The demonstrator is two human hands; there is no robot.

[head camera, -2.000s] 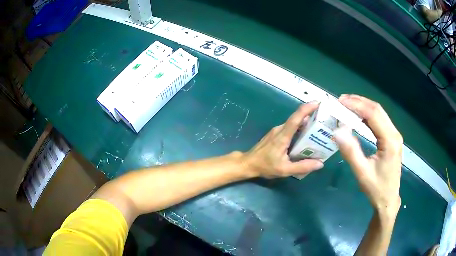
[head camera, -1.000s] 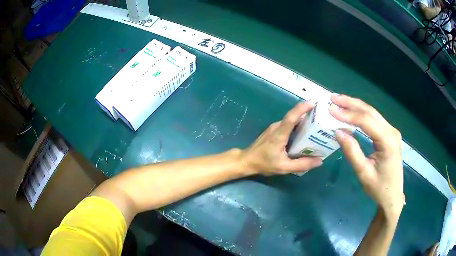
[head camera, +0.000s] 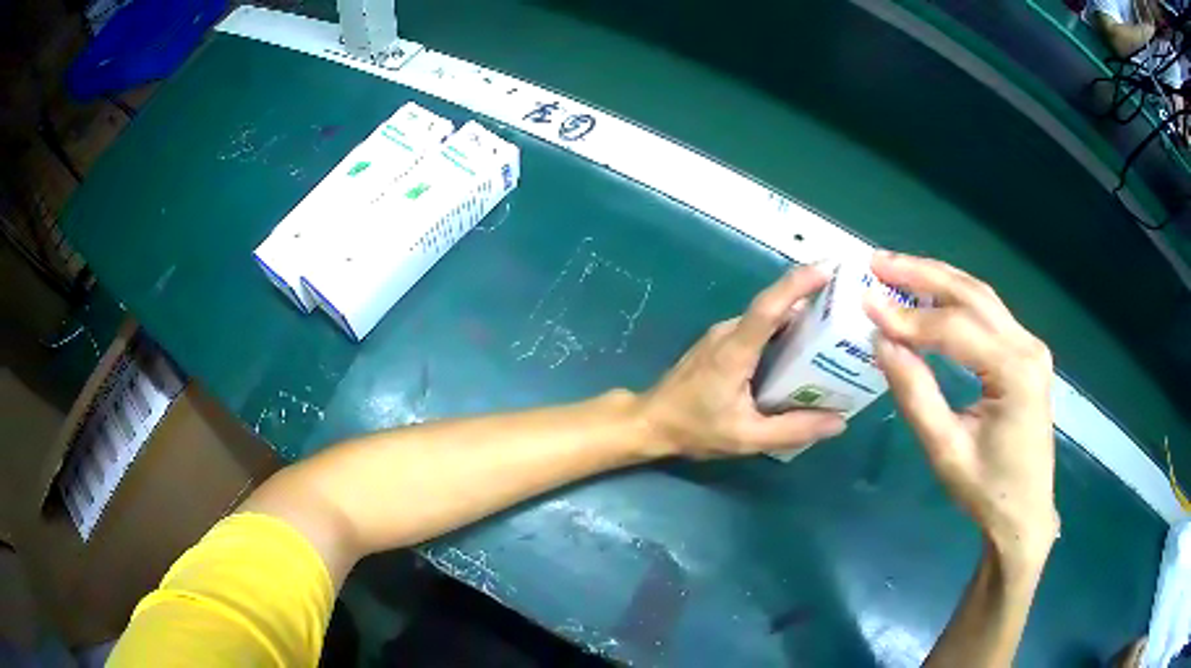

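Observation:
A white product carton (head camera: 836,359) with blue print and a green mark stands upright on the dark green bench top. My left hand (head camera: 725,392) grips it from the left, thumb low on the front and fingers along the side. My right hand (head camera: 973,379) is at its upper right edge, thumb and fingertips pinched together at the top end. Whether the fingertips hold a flap or something tiny cannot be told. Two more white product cartons (head camera: 425,228) lie flat side by side on the bench at the left.
A white edge strip (head camera: 679,170) with handwritten marks and an upright post (head camera: 368,29) borders the green conveyor. A brown shipping carton (head camera: 183,483) with white printed cartons is below the bench at left. A blue crate (head camera: 144,46) is upper left. Another person's arm (head camera: 1121,33) shows upper right.
My right fingertips have shifted over the upright carton's top end and closed together, showing blue print there. My left hand and the two flat cartons stay in place.

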